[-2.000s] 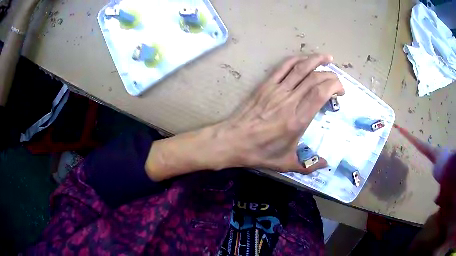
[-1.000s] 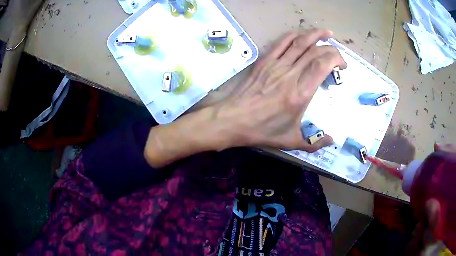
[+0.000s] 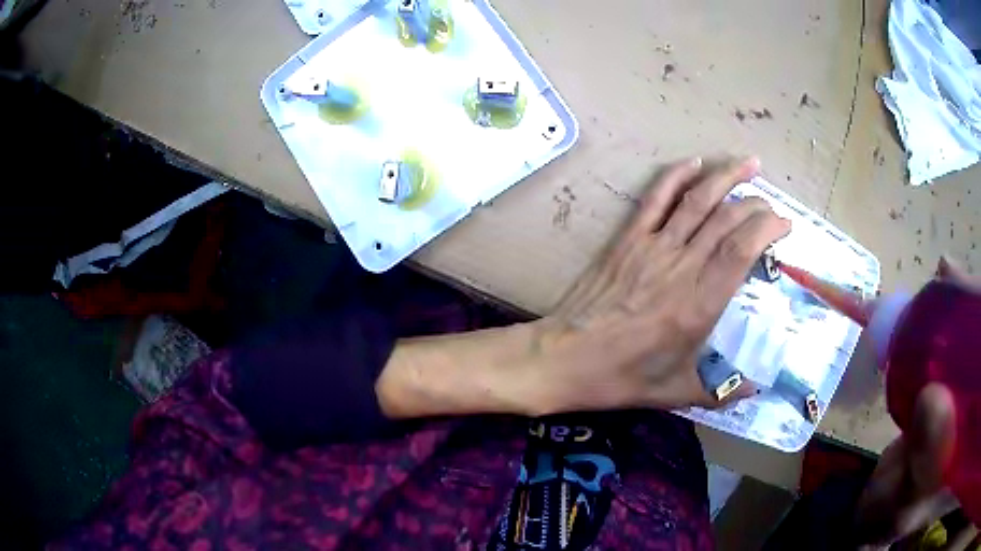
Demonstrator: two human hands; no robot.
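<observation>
A white four-post plate (image 3: 834,264) lies at the table's front edge on the right. My left hand (image 3: 645,291) lies across its left part, thumb and fingers around two of its posts, holding it. My right hand (image 3: 914,463), partly cut off by the right edge, holds a red squeeze bottle (image 3: 941,366). The bottle's thin red nozzle (image 3: 823,288) points left, its tip at the upper post (image 3: 768,266) near my left fingertips. Two other posts with small pale tip pieces show, one by my thumb (image 3: 723,377) and one at the lower right (image 3: 812,407). The nozzle area hides the fourth post.
Another white plate (image 3: 430,140) with yellow rings around its posts lies at the upper left. A corner of a further plate (image 3: 321,15) shows above it. A crumpled white cloth (image 3: 934,102) lies at the upper right on the stained tan table (image 3: 602,108).
The nozzle has moved from the lower right post to the upper post by my left fingers. The held plate sits lower and further right in view. My left hand still holds it.
</observation>
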